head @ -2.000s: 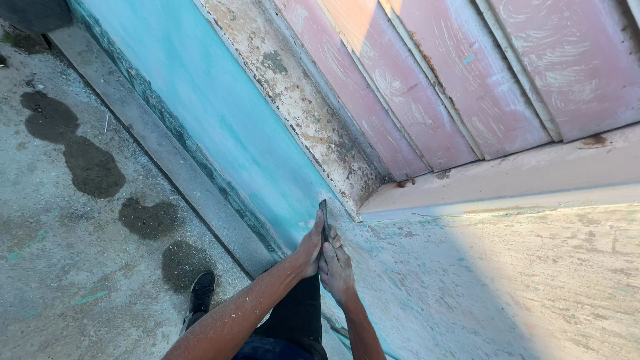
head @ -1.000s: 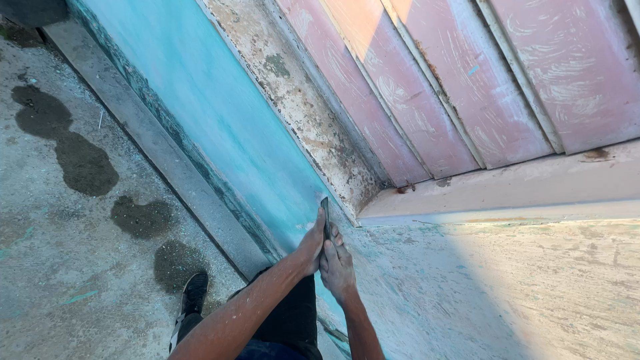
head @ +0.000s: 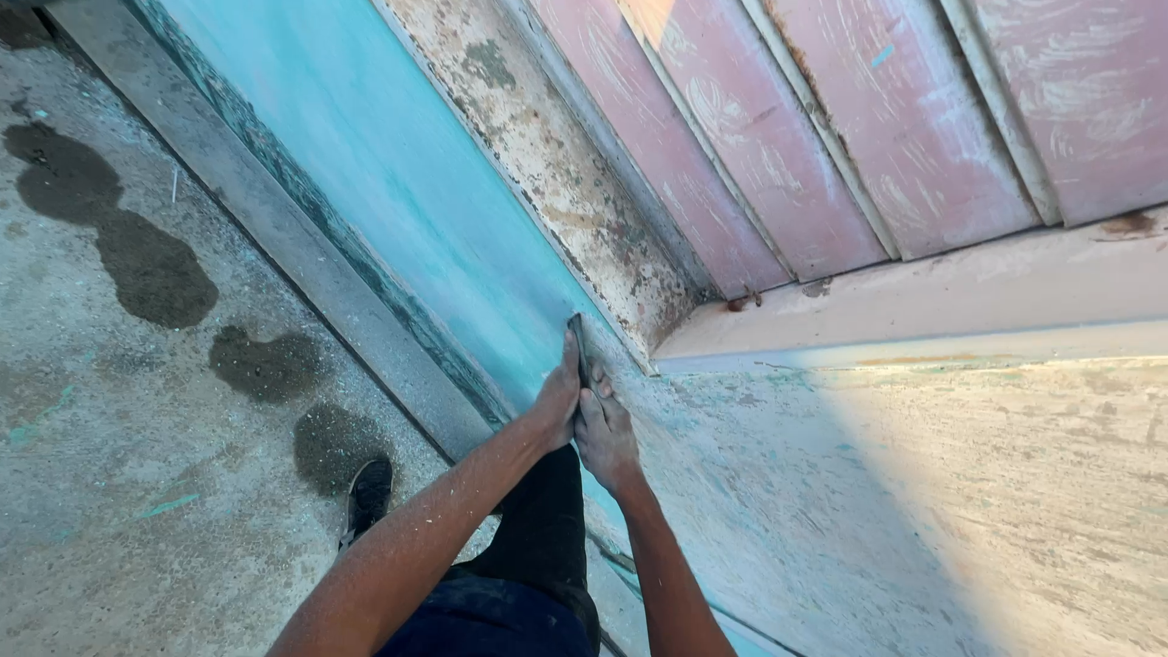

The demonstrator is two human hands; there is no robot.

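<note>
Both of my hands are together on a narrow dark flat tool (head: 583, 342), possibly a scraper or a sanding block. My left hand (head: 558, 392) lies along its left side, and my right hand (head: 606, 438) grips it from the right and below. The tool's upper end rests against the wall where turquoise paint (head: 429, 201) meets a pale, worn surface (head: 730, 447), just left of the frame's lower corner. My fingers hide most of the tool. Pale dust covers my hands and forearms.
A weathered frame (head: 584, 182) and sill (head: 931, 297) border pink ribbed panels (head: 748, 155). A grey ledge (head: 274, 246) runs along the wall's foot. The concrete floor (head: 119, 511) has dark wet patches (head: 155, 269), and my shoe (head: 370, 493) stands beside one.
</note>
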